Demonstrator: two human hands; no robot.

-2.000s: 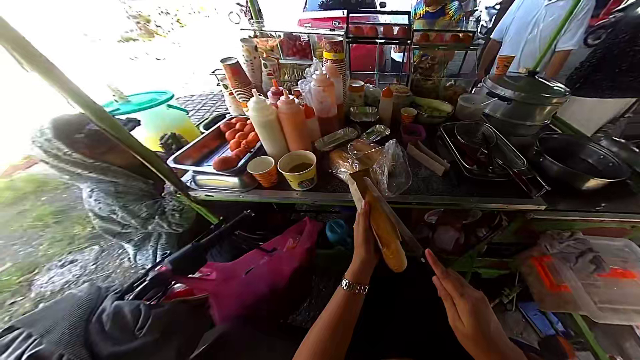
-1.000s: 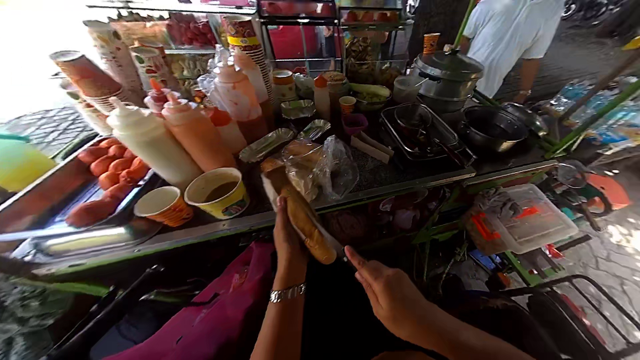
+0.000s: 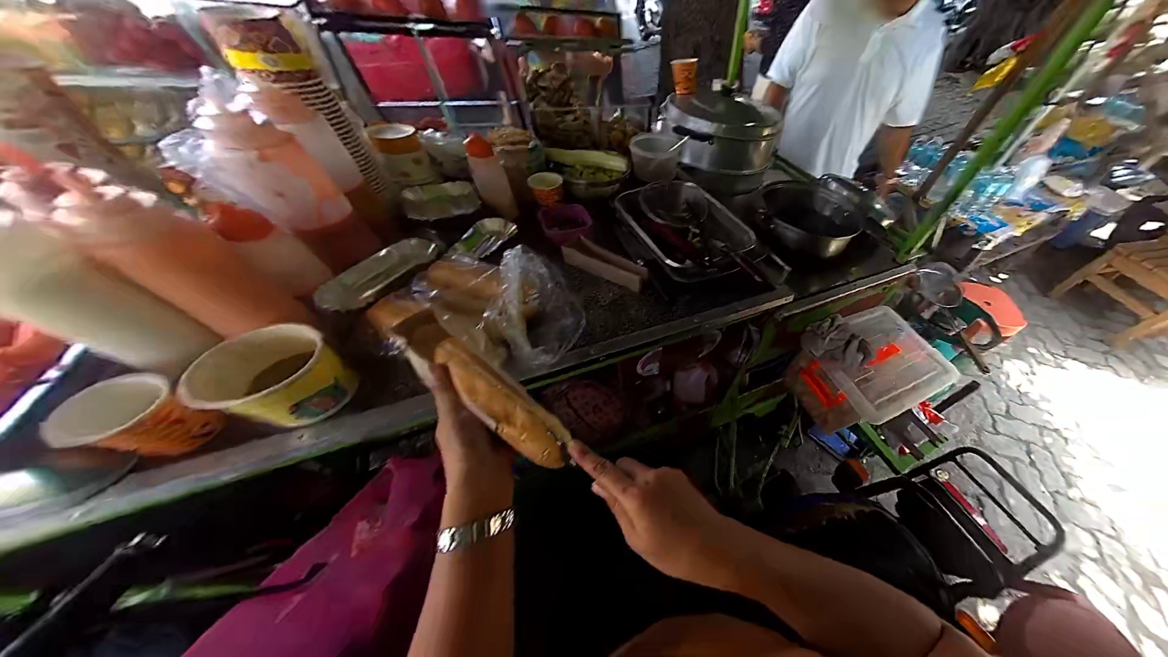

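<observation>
My left hand (image 3: pixel 467 422), with a metal bracelet on its wrist, grips a long bread roll (image 3: pixel 500 401) just over the front edge of the cart counter. My right hand (image 3: pixel 639 497) is closed at the roll's near end, index finger extended. In the earlier views a knife blade shows between this hand and the roll; now the blade is mostly hidden. Beyond my left hand lie more bread (image 3: pixel 406 324) and a clear plastic bag (image 3: pixel 538 306) with rolls in it.
Squeeze bottles (image 3: pixel 173 255), a yellow paper cup (image 3: pixel 315 388) and an orange cup (image 3: pixel 164 424) stand at left. Behind are foil trays (image 3: pixel 379 272), a metal tray (image 3: pixel 684 228), a pan (image 3: pixel 810 219) and a steamer pot (image 3: pixel 721 137). A person in white (image 3: pixel 853 82) stands beyond.
The view has swung to the right and closer to the counter. My right hand, apart from the roll with its fingers extended two seconds ago, is now at the roll's near end.
</observation>
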